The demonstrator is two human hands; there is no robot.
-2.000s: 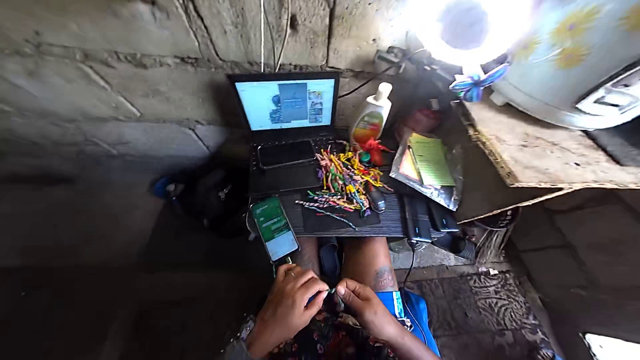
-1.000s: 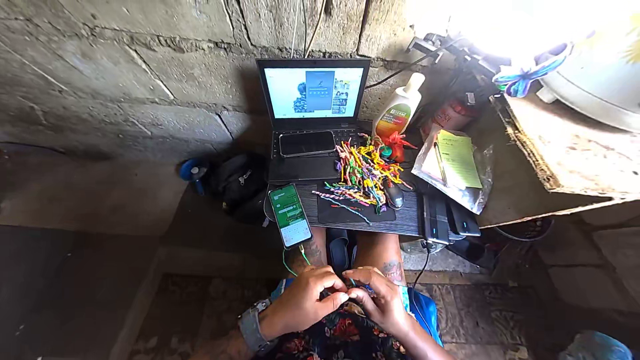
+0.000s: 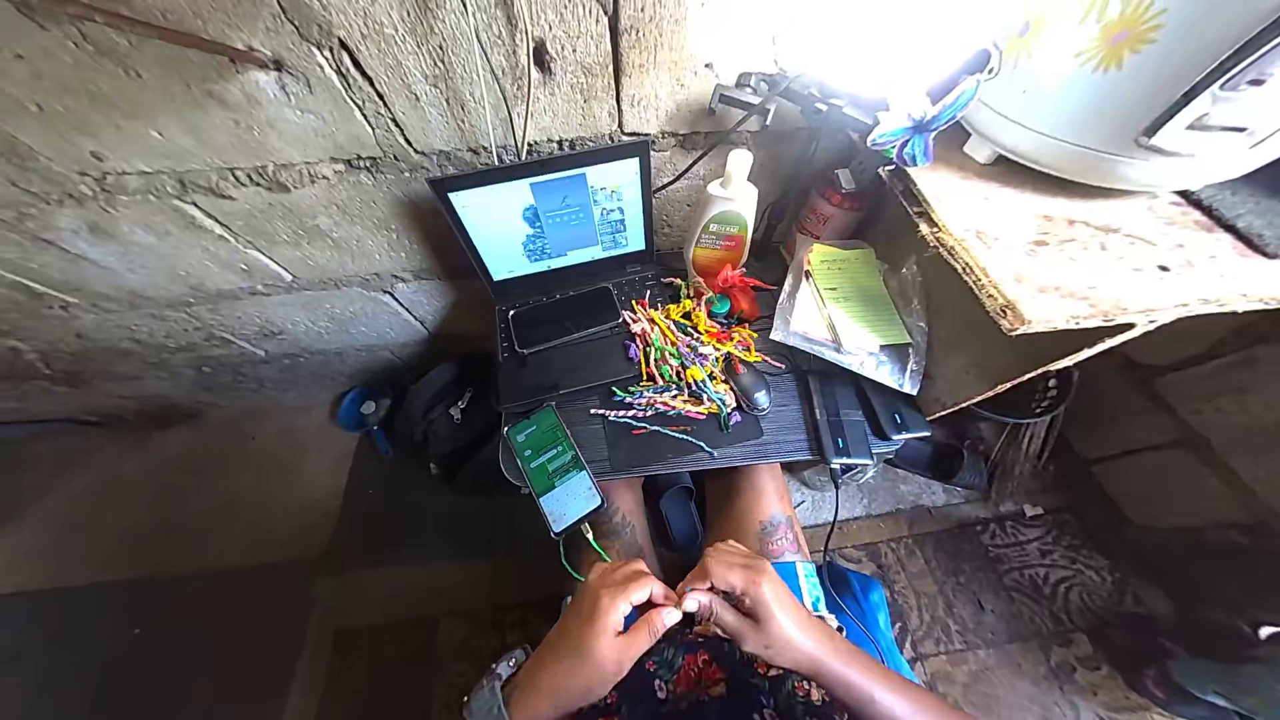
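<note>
My left hand (image 3: 612,625) and my right hand (image 3: 745,605) meet fingertip to fingertip above my lap, thumbs and index fingers pinched together. Whatever lies between the fingertips is too small and too hidden to name. Beyond them, a pile of colourful twisted cords (image 3: 685,350) lies across the corner of an open laptop (image 3: 560,225) and the dark table. A few striped cords (image 3: 655,430) rest nearer the table's front edge on a black mouse pad (image 3: 640,450). A lit smartphone (image 3: 555,470) with a green cable sits at the table's left front corner.
A dark phone (image 3: 565,318) lies on the laptop. Around the pile are a computer mouse (image 3: 748,385), a lotion bottle (image 3: 722,225) and a plastic bag with yellow paper (image 3: 858,295). Two dark devices (image 3: 840,415) lie right. A wooden shelf (image 3: 1090,240) holds a white appliance (image 3: 1080,110).
Both hands stay close together over the lap, with the fingers shifting slightly. The view has moved nearer to the table. The cord pile looks unchanged.
</note>
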